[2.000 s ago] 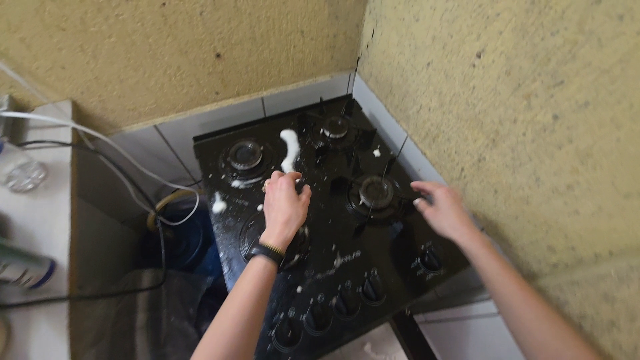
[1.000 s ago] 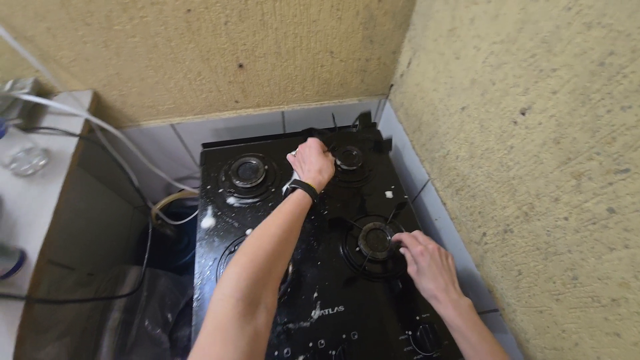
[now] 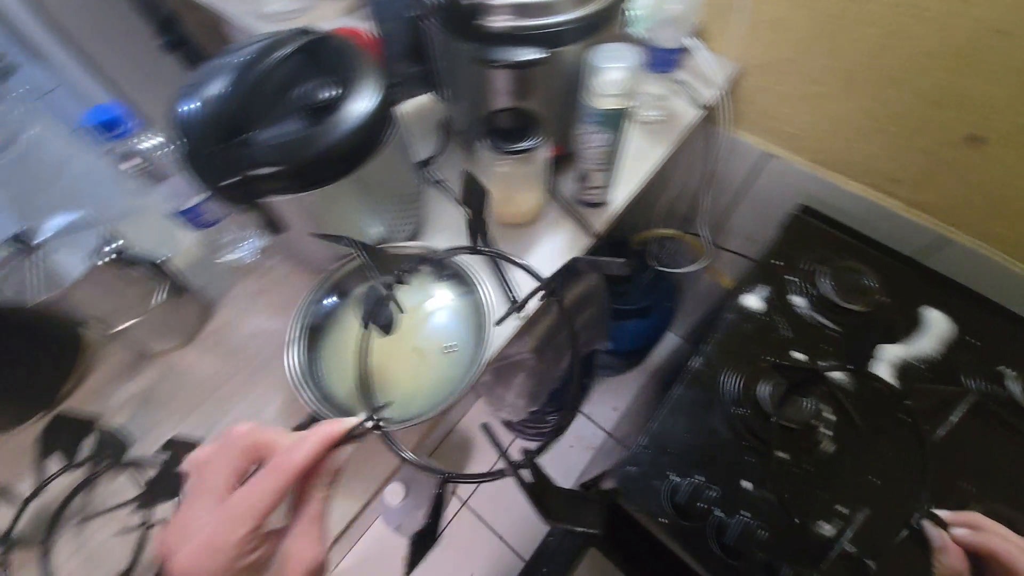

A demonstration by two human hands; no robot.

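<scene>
Between the thumb and fingers of my left hand (image 3: 256, 492) is the edge of a black wire pan support (image 3: 472, 478). This round grate hangs in front of a steel pot (image 3: 300, 360) with a pale yellowish content. At the lower right edge, my right hand (image 3: 972, 540) is partly in view, its fingertips on a thin dark part over the black gas cooktop (image 3: 680, 448), probably another pan support; blur hides the detail. White foam (image 3: 920, 340) lies on the cooktop near its burners.
More pan supports (image 3: 88, 496) lie on the counter at lower left. A black-lidded kettle (image 3: 280, 112), plastic bottle (image 3: 160, 176), jar (image 3: 512, 180), spray can (image 3: 600, 128) and large steel cooker (image 3: 520, 72) stand behind. A white cable (image 3: 724, 152) hangs between counter and cooktop.
The view has swung far left to the counter. My left hand has left the cooktop and now holds a pan support over the counter edge.
</scene>
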